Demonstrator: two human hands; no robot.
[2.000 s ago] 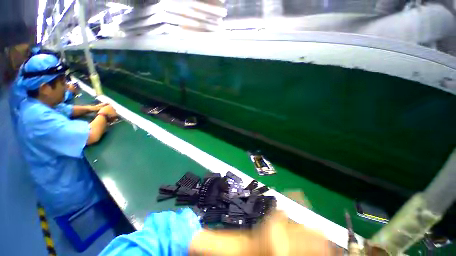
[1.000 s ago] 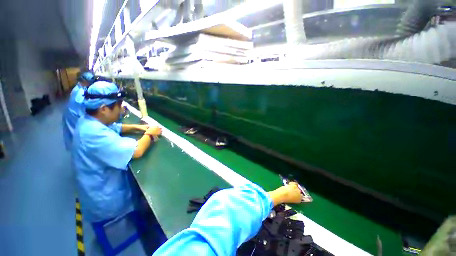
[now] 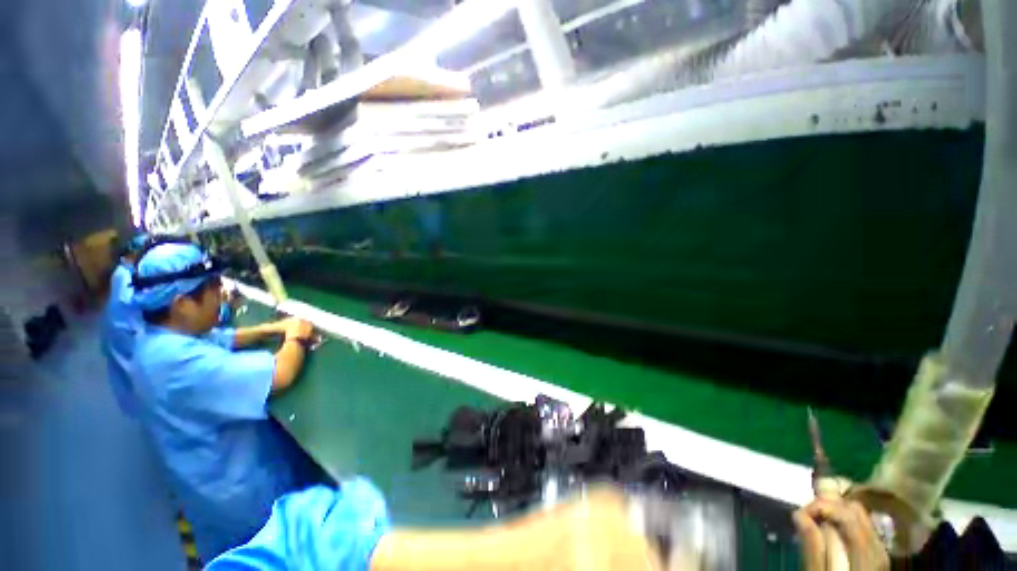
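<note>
My left hand point(image 3: 619, 533) is blurred at the bottom edge. It holds a pale, silvery flat thing, which looks like the phone unit point(image 3: 703, 535), also badly blurred. My right hand point(image 3: 839, 533) is at the lower right, cut off by the bottom edge. It holds the soldering iron point(image 3: 821, 455) with its thin metal tip pointing up. A heap of black plastic parts point(image 3: 524, 444) lies on the bench behind my left forearm, with a shiny clear patch on top. The forearm and hand hide the near side of the heap.
The green belt point(image 3: 658, 390) runs behind the white strip point(image 3: 502, 381). A dark tray point(image 3: 446, 320) with phone units is farther along it. A yellow-wrapped post point(image 3: 931, 446) stands at right, a tan round cup point(image 3: 906, 522) at its foot. A seated person point(image 3: 206, 385) works at left.
My left hand reached to a phone unit on the belt one second ago; now it is back over the bench with the blurred unit. My right hand has come into view. The view has shifted.
</note>
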